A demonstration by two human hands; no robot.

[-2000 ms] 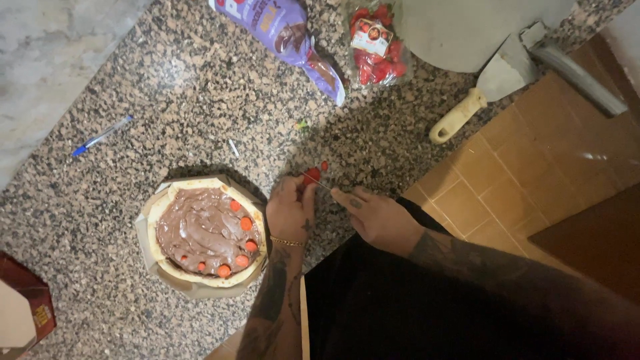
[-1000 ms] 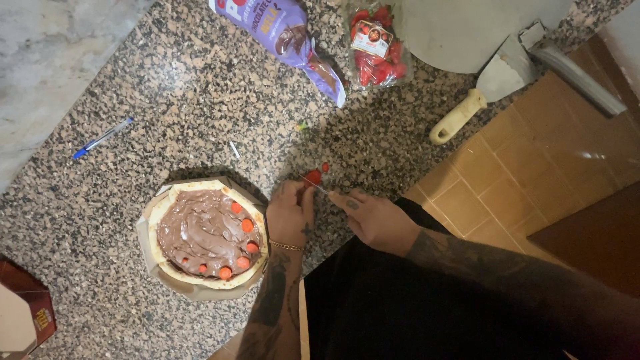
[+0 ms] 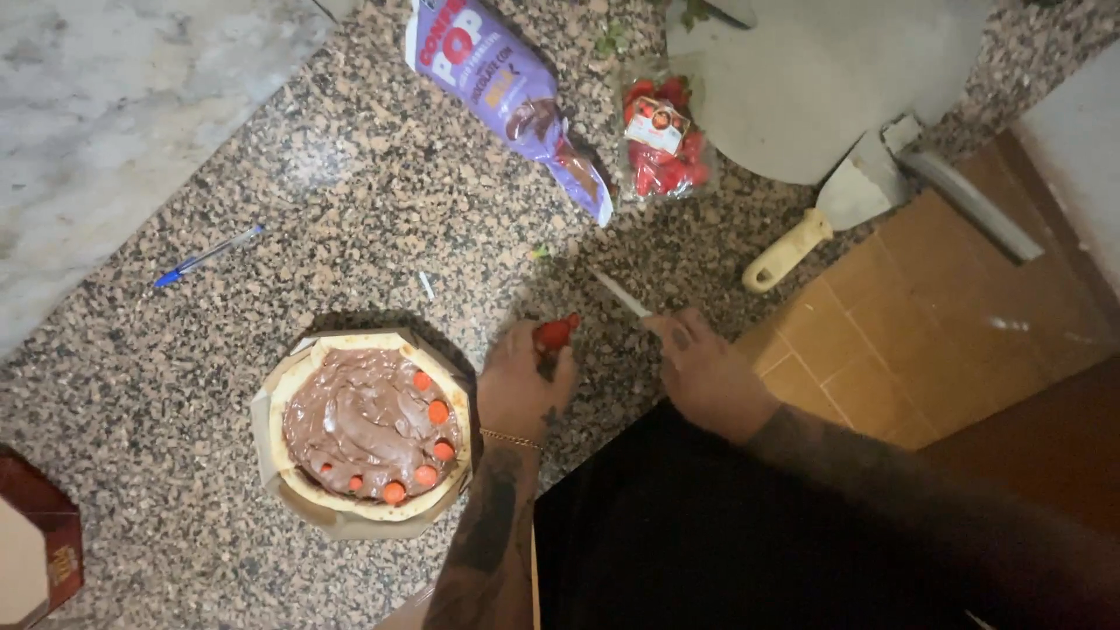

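Note:
My left hand (image 3: 528,372) holds a red strawberry (image 3: 555,333) between thumb and fingers, just right of the pizza. In my right hand (image 3: 713,372) is a small knife (image 3: 623,295), its blade pointing up and left, apart from the strawberry. The pizza (image 3: 372,429) has a pale crust and a brown chocolate spread, and lies in an octagonal cardboard box (image 3: 337,523). Several strawberry slices (image 3: 437,412) form an arc along its right and lower edge. A clear bag of strawberries (image 3: 669,166) lies farther back, beside a purple piping bag of chocolate (image 3: 499,83).
A blue pen (image 3: 208,256) lies at the left of the granite counter (image 3: 175,376). A scraper with a cream handle (image 3: 792,249) sits near the counter's right edge, beside a round grey board (image 3: 814,79). Part of a dark red box (image 3: 66,542) shows at lower left.
The knife has moved away from the strawberry, and my right hand has shifted a little to the right. My left hand still holds the strawberry.

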